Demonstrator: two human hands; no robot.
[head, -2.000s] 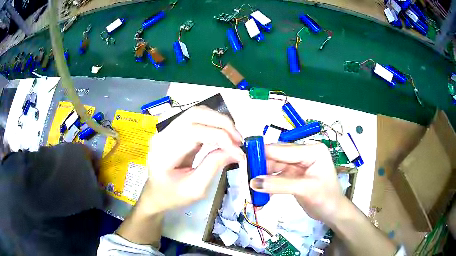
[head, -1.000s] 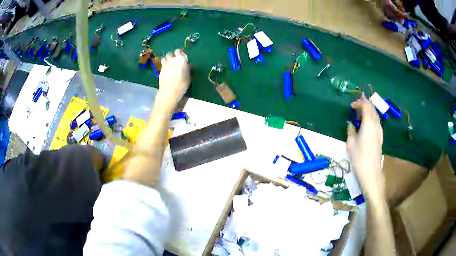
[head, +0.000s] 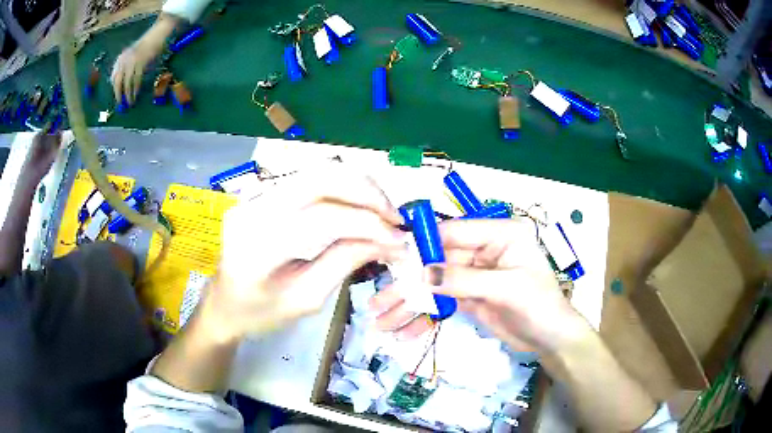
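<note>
My right hand [head: 508, 283] holds a blue battery cell [head: 427, 232] nearly upright above the open parts box [head: 330, 355]. My left hand [head: 296, 254] is at the cell's left side, its fingertips at a white pad [head: 416, 279] along that side. Whether the fingers pinch the pad or only touch it is unclear. Thin wires run down from the cell to a green circuit board [head: 412, 392], which hangs over the white scraps [head: 482, 372] in the box.
Wired cells lie on the green belt [head: 339, 101] and more beside the box [head: 461, 193]. Yellow sheets [head: 190, 228] are at left, behind a hanging pale hose [head: 76, 118]. An open carton [head: 707, 287] is at right. Another person's hand [head: 131, 72] reaches over the belt at upper left.
Both my hands have come back from the belt to above the box, with a cell now in my right hand. Another person's hand has appeared at upper left. A brown-padded cell now lies on the belt.
</note>
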